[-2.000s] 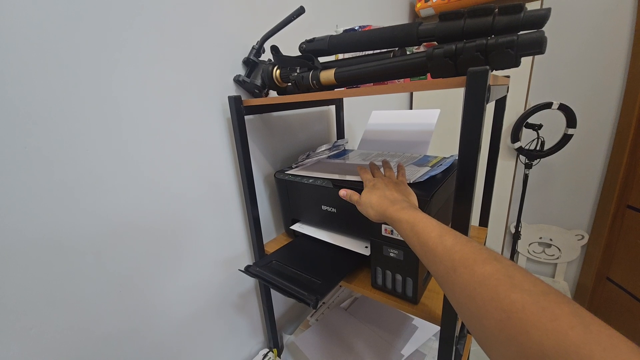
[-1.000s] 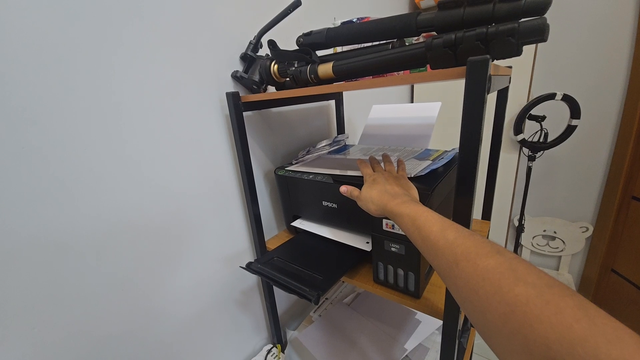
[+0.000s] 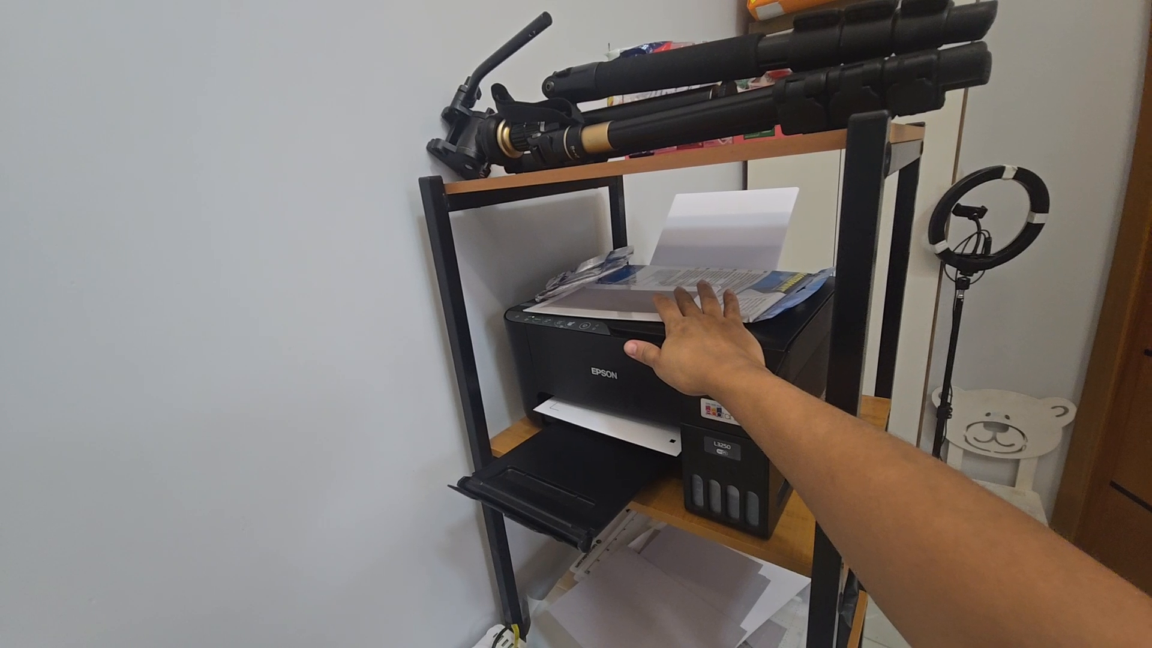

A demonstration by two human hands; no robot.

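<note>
My right hand point(image 3: 706, 346) rests with fingers spread on the top front edge of a black Epson printer point(image 3: 576, 360), its fingertips over a plastic sleeve and papers point(image 3: 612, 301) lying on the lid. Nothing is seen gripped in it. A white sheet point(image 3: 621, 426) sticks out of the printer's front slot above the extended black output tray point(image 3: 567, 477). Another sheet point(image 3: 724, 225) stands upright at the rear of the printer. My left hand is not in view.
A folded black tripod point(image 3: 684, 126) lies on the top shelf point(image 3: 648, 164). Black metal posts point(image 3: 855, 270) frame the rack. Loose papers point(image 3: 666, 576) lie on the lower shelf. To the right stand a ring light point(image 3: 990, 219) and a bear-shaped chair back point(image 3: 1003, 423). A wall point(image 3: 225, 315) is at left.
</note>
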